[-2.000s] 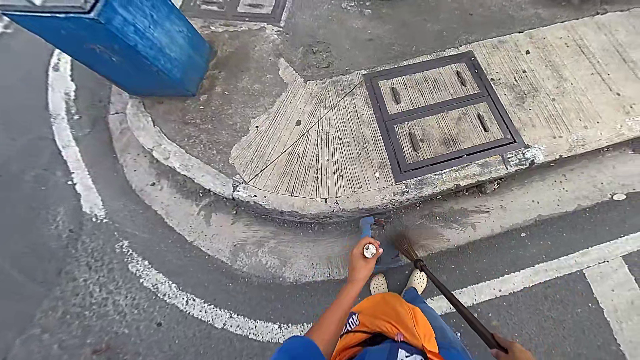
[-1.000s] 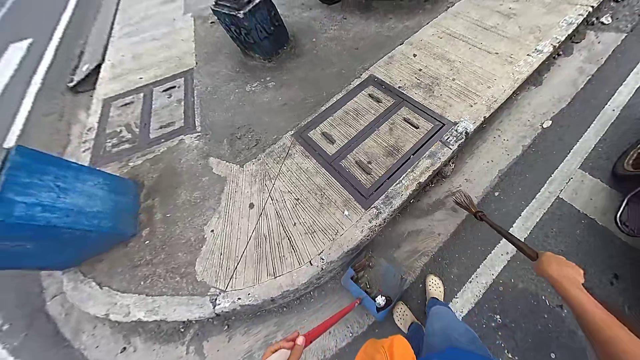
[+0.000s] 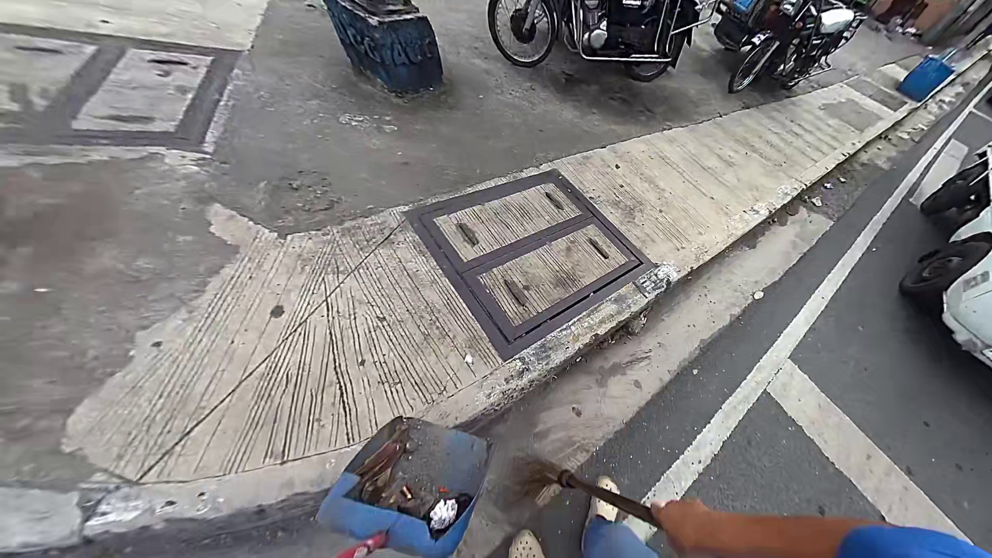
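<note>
My right hand (image 3: 682, 527) is closed around the handle of a stick broom (image 3: 608, 496), whose bristles point left over the gutter, just right of a blue dustpan (image 3: 457, 542). The dustpan lies beside the curb and holds dirt, dry leaves and a crumpled white piece of litter. At the bottom edge only the end of its red handle shows; my left hand is out of view. My feet, in cream clogs (image 3: 527, 544), stand right of the dustpan.
A raised curb (image 3: 542, 360) runs diagonally beside the gutter. A metal-framed concrete cover (image 3: 535, 256) lies in the sidewalk. Motorcycles (image 3: 597, 31) and a blue painted post base (image 3: 395, 46) stand behind. A white vehicle (image 3: 969, 294) is at the right; a blue container (image 3: 926, 77) stands farther off.
The view has swung far toward the right along the curb. The broom was held out over the road, away from the dustpan, a second ago; its bristles are now close beside it. My left hand has left view.
</note>
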